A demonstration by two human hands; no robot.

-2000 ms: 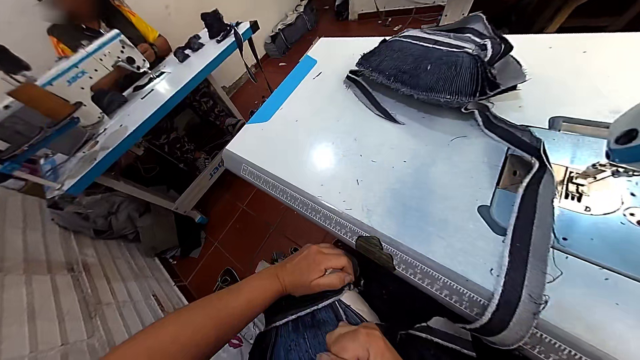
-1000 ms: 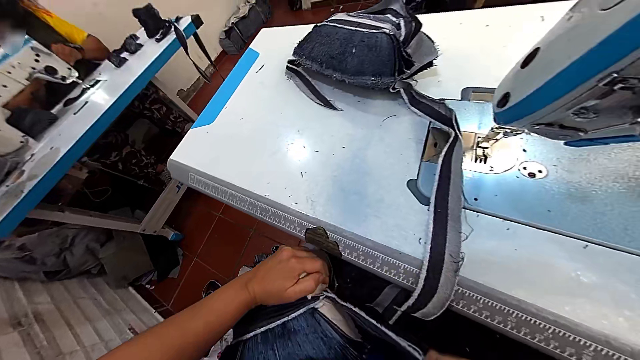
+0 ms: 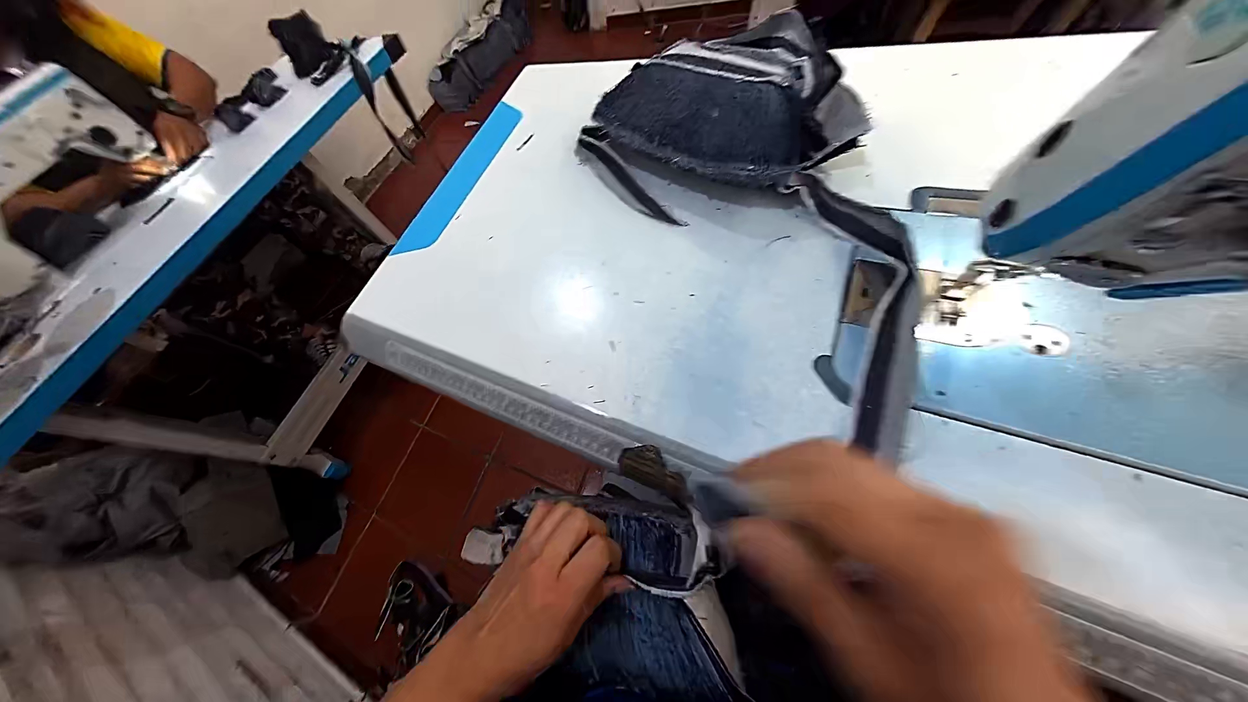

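Below the table's front edge, my left hand (image 3: 556, 575) grips dark blue denim fabric (image 3: 648, 624) with frayed, pale seams. My right hand (image 3: 868, 546), blurred by motion, is above the denim's right side, its fingertips at a piece of dark fabric (image 3: 721, 502). A long dark strip with grey edges (image 3: 892, 331) runs from the denim bundle (image 3: 702, 112) on the table, past the needle area of the sewing machine (image 3: 1121, 185), and passes behind my right hand. Its lower end is hidden.
The white sewing table (image 3: 624, 292) has a measuring scale along its front edge. A dark clip-like object (image 3: 651, 470) sits at that edge. At the left, a co-worker's hands (image 3: 161, 156) work at another table (image 3: 244, 175). Grey fabric (image 3: 146, 507) lies heaped on the floor.
My right hand has risen from the bottom edge to in front of the table's edge. My left hand stays on the denim. The view has swung, bringing the machine head in.
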